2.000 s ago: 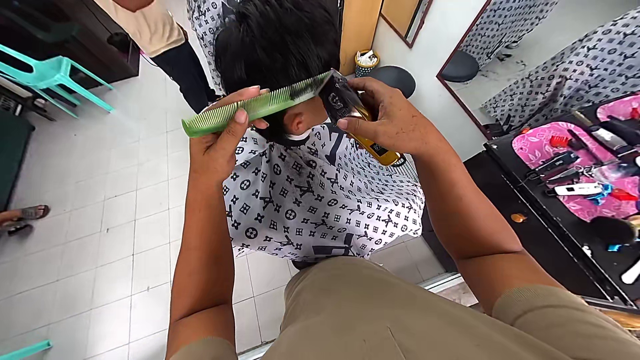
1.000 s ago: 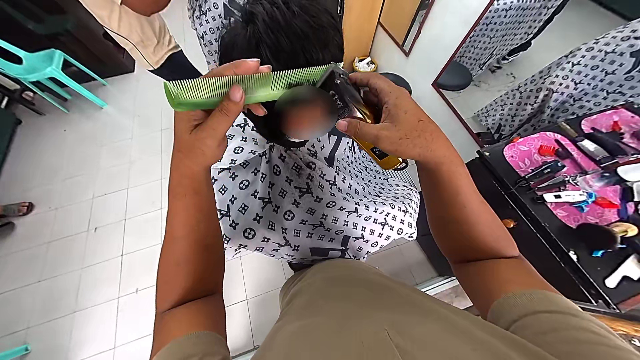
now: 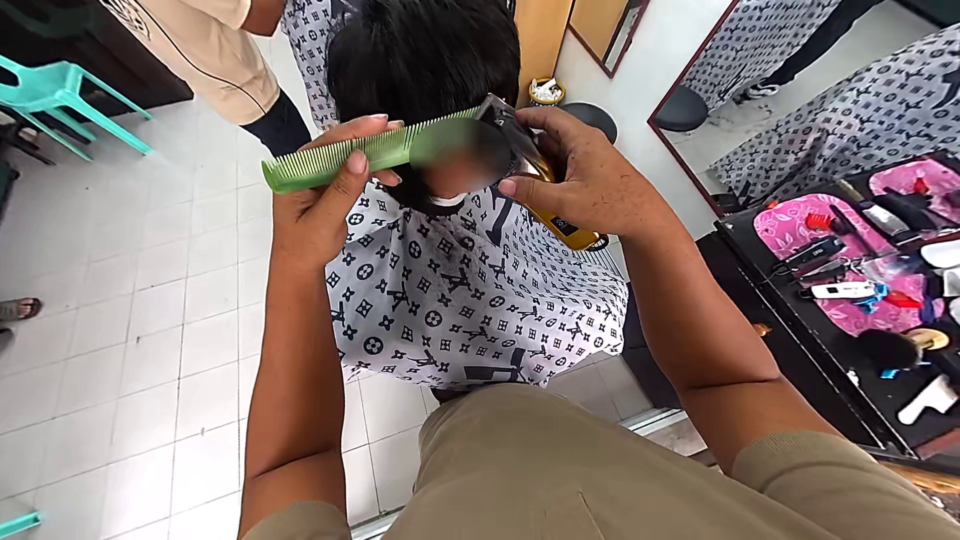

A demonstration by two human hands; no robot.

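Note:
A seated person with dark hair [image 3: 420, 60] wears a white barber cape [image 3: 450, 300] with a black pattern. My left hand [image 3: 330, 187] pinches a green plastic comb [image 3: 315, 163] near its left end, teeth upward. The comb's far end reaches the hair at the side of the head. My right hand [image 3: 589, 172] is closed around a gold and black hair clipper [image 3: 571, 231], tilted so that its head meets the comb's right end. Whether the blade touches hair cannot be told.
At the right, a black counter [image 3: 787, 330] bears pink mats, a white trimmer [image 3: 844, 290], a black brush [image 3: 889, 349] and several tools. A mirror [image 3: 694, 105] hangs above. Another person [image 3: 217, 60] stands at the upper left near a turquoise plastic chair [image 3: 60, 94]. A round black stool [image 3: 591, 120] stands behind.
The comb has moved a little against the head, and the clipper stays by its right end. Both hands keep their hold. The standing person shows more at the upper left than one second ago.

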